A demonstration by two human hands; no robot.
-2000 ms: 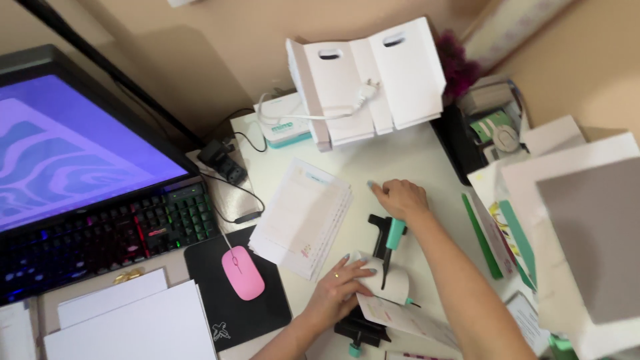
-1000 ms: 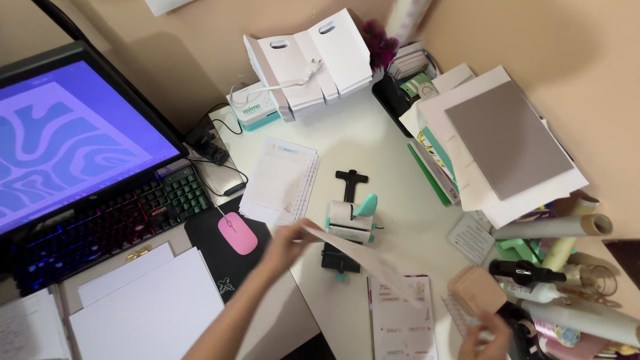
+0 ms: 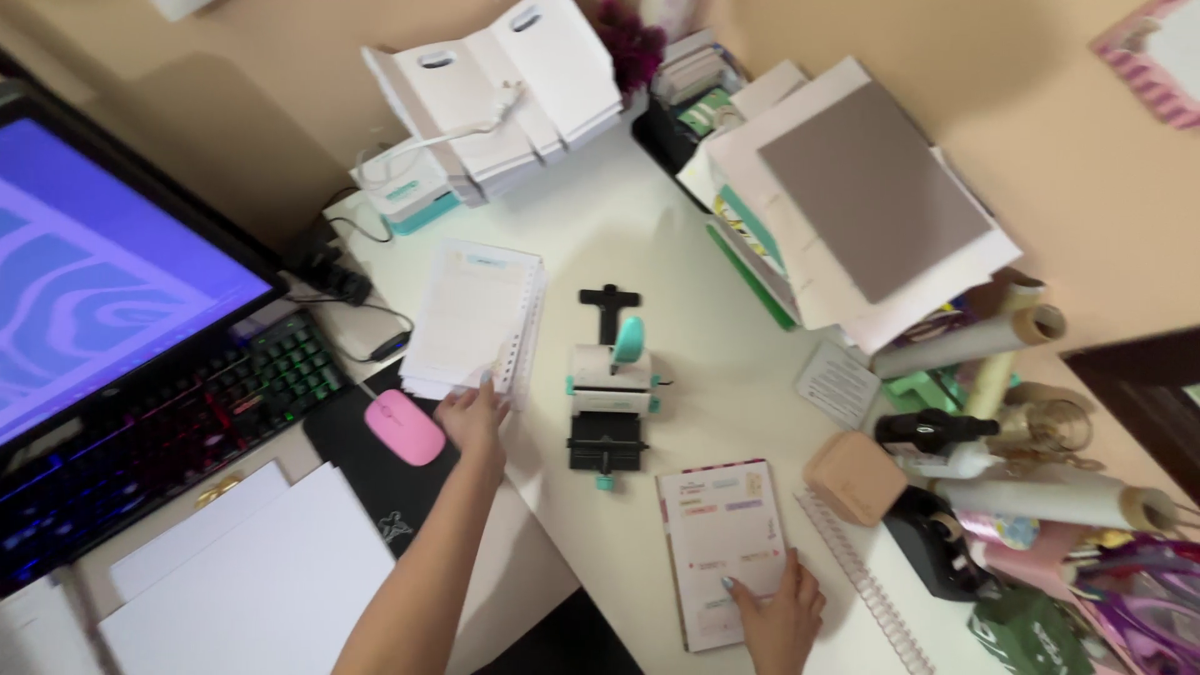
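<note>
My left hand [image 3: 476, 418] rests at the lower edge of a stack of printed sheets [image 3: 469, 314] with small holes punched along its right side; its fingers touch the sheets, and a firm grip cannot be told. My right hand [image 3: 783, 605] lies on the lower right part of another stack of printed pages [image 3: 720, 534], its thumb on top and its fingers along the right edge. Between the two stacks stands a white and black hole punch [image 3: 609, 398] with a teal lever, touched by neither hand.
A pink mouse [image 3: 405, 427] and keyboard [image 3: 272, 375] are left of my left hand. Behind stand a white folded holder [image 3: 511, 89] and a boxed device [image 3: 408, 192]. Papers [image 3: 872, 187], paper rolls [image 3: 975, 342], a wooden block [image 3: 855, 478] and a spiral notebook [image 3: 867, 586] line the right.
Both hands were at the punch two seconds ago. A sheet lifted from it one second ago is no longer in the air. My left hand has moved to the left stack, my right onto the right stack.
</note>
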